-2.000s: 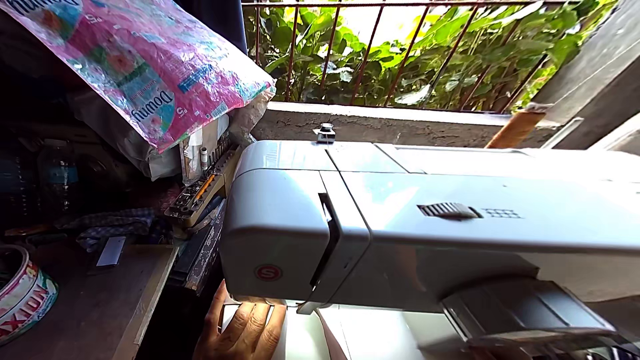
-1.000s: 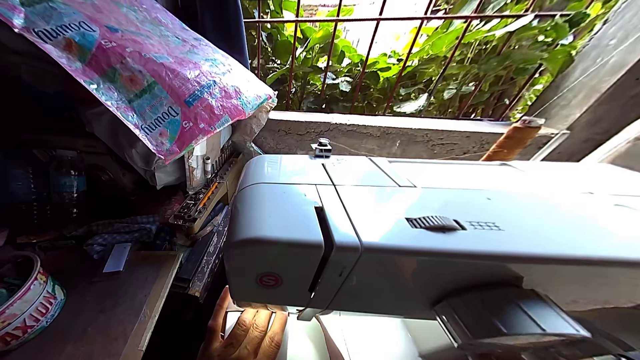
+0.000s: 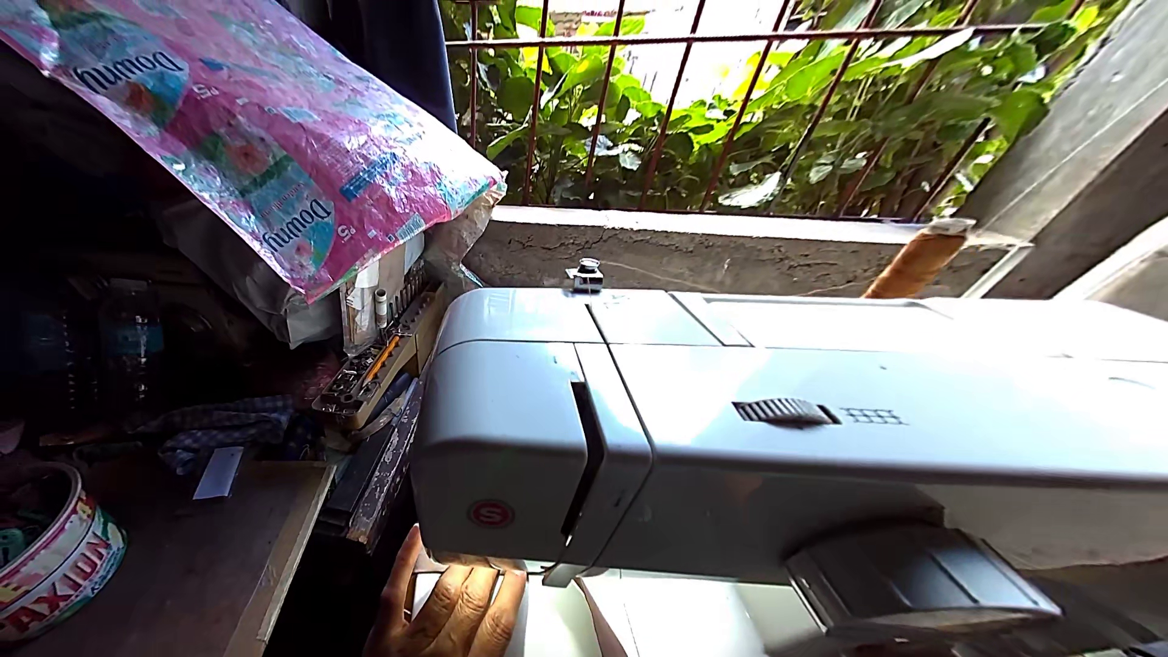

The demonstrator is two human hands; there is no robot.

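Note:
A white sewing machine (image 3: 693, 429) fills the middle and right of the view, its needle end at left. My left hand (image 3: 456, 607) lies low at that end, fingers spread over a pale surface just below the machine head; whether it presses on cloth cannot be told. A pale sheet-like piece (image 3: 657, 611) extends under the machine arm, to the right of the hand. The needle and presser foot are hidden behind the head. Behind the machine stands a cone of brown thread (image 3: 917, 260), with a thin thread running from it. My right hand is not in view.
A pink Downy plastic sheet (image 3: 301, 137) hangs at upper left. Below it are a tray of bobbins (image 3: 365, 383) and a checked cloth (image 3: 219, 429). An Axion tub (image 3: 64, 557) stands on a wooden table (image 3: 182, 547). A barred window (image 3: 675, 109) lies behind.

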